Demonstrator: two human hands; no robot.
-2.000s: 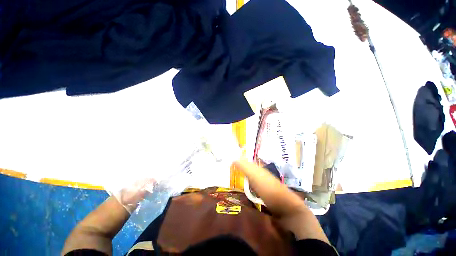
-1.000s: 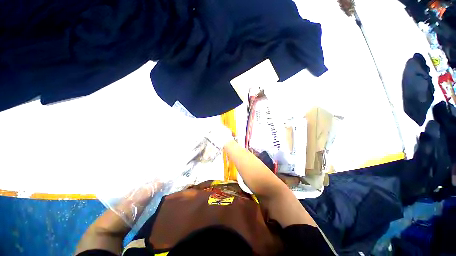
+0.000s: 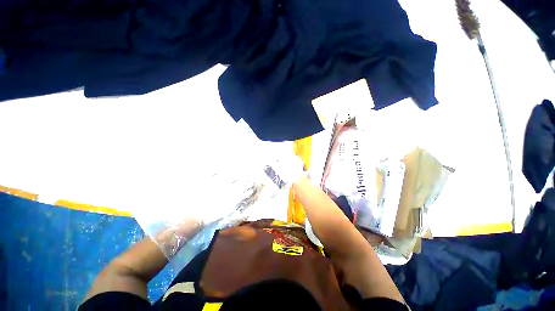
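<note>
My left hand (image 3: 182, 229), at the lower left, holds a crumpled clear plastic bag (image 3: 228, 200) that partly covers it. The bag spreads over the table's front edge, with small unclear contents. My right hand (image 3: 292, 172) is at the bag's far right end, beside a small piece with dark print (image 3: 275, 176). Its white glove washes out against the white table (image 3: 122, 146), so its fingers and grip cannot be made out. Right of my right forearm stands a pale open supplies box (image 3: 394, 258) with a printed packet (image 3: 356, 164) and brown card pieces (image 3: 417, 182).
Navy cloth (image 3: 328, 54) lies across the far side of the table, with a tan card (image 3: 344, 100) at its near edge. A long rod with a brown fuzzy end (image 3: 467, 19) lies at the right. Dark cloth (image 3: 450, 267) is beside the table, lower right.
The bag remains in my left hand, its shape shifted. A small dark-printed piece now shows beside my right hand. The view has swung, so the table things sit at different places in the picture.
</note>
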